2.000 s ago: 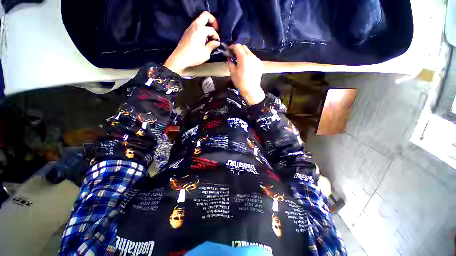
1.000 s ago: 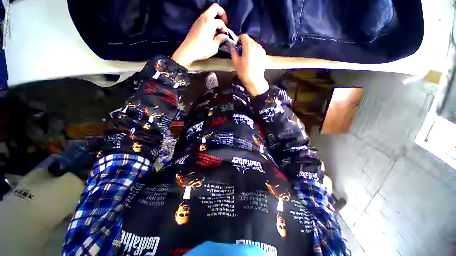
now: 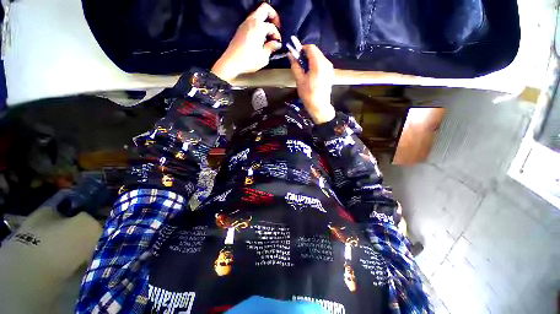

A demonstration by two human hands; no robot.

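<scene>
A dark navy garment lies over the white table edge, its shiny lining gathered in folds, with white basting stitches near its lower edge. My left hand pinches the hem edge near the middle. My right hand is just right of it, fingers bent around a small dark tool, perhaps thread snips; a pale glint shows at the fingertips. A needle or thread is too small to make out.
The white tabletop shows left of the garment. Below it are a brown board, grey tiled floor, a pale bag at lower left and dark clutter. A bright window area is at far right.
My right hand has moved slightly right, away from my left fingertips, and the tool's glint has changed angle. The view has shifted a little since the oldest frame. My left hand still pinches the hem.
</scene>
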